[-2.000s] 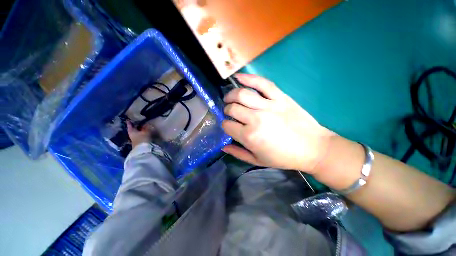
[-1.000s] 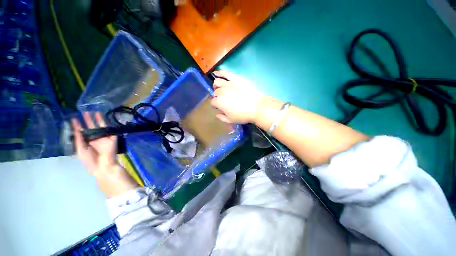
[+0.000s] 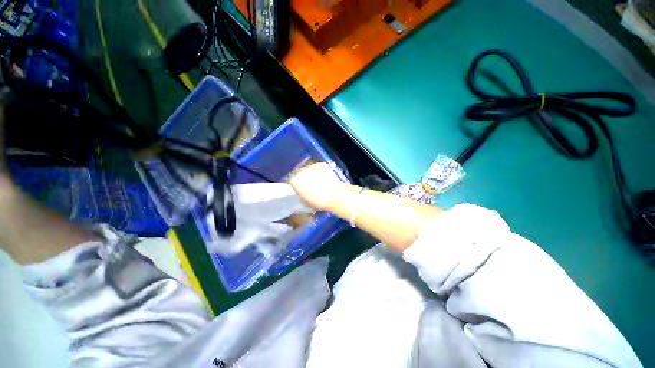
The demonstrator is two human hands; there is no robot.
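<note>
My left hand is blurred and cut off at the left edge, raised high. A blurred dark unit is held up at it; the fingers cannot be made out. Its looped black cord hangs over the blue tote bin. My right hand is over the bin's right side, by a white sheet or wrap; its fingertips are unclear. Another black cord bundle with a yellow tie lies on the green mat, with a bagged plug at the mat's near edge and a dark housing at the right.
An orange board or box stands at the mat's far left corner. A second plastic-lined bin is behind the first. Dark equipment with thin wires is at the top. Blue crates are at the left. A grey strip edges the mat.
My left hand has lifted the corded unit out of the bin and up to the left edge. My right hand has moved from the board's corner to over the bin. The view has shifted.
</note>
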